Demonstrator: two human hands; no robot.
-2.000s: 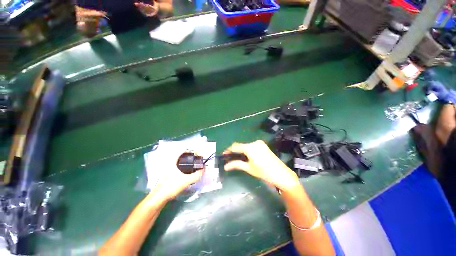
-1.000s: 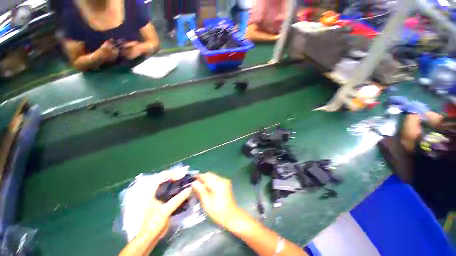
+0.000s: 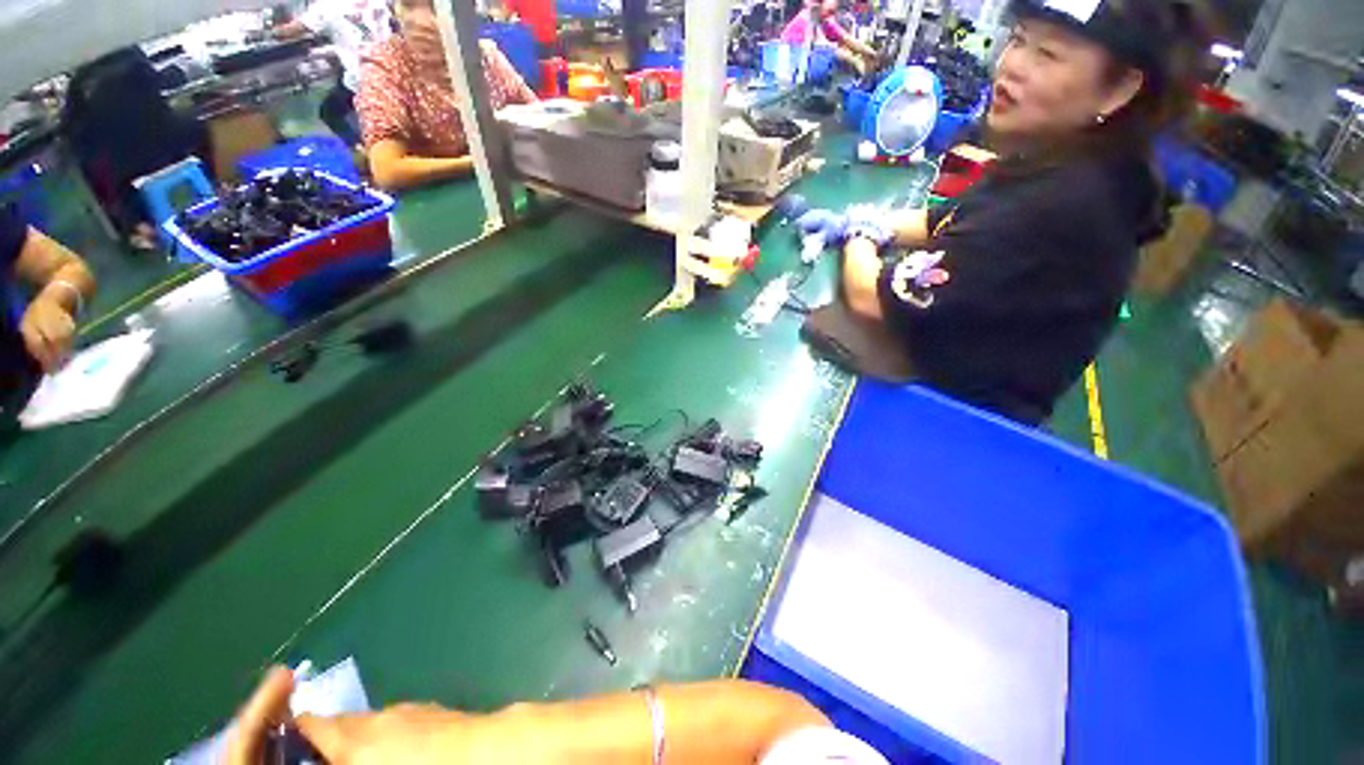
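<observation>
My left hand (image 3: 263,720) shows only as a small part at the bottom left edge. My right hand (image 3: 352,735) is beside it, cut off by the bottom edge, with its forearm stretching right. A small dark piece shows between the hands; what it is and who grips it cannot be told. Clear poly bags (image 3: 332,691) show behind the hands. Loose black power adapters (image 3: 621,493) with cords lie heaped on the green tabletop (image 3: 449,620). A small black plug end (image 3: 598,643) lies nearer me.
A large blue bin (image 3: 1159,583) with a pale sheet (image 3: 928,635) is at the right. A person (image 3: 1032,254) stands behind it. Across the belt (image 3: 225,463), carrying blurred adapters, are a blue and red basket (image 3: 322,262) of adapters and other people. A pale post (image 3: 699,150) rises beyond the heap.
The view has swung right, bringing the blue bin and the standing person into fuller view. My hands have shifted to the bottom left edge, mostly out of the picture.
</observation>
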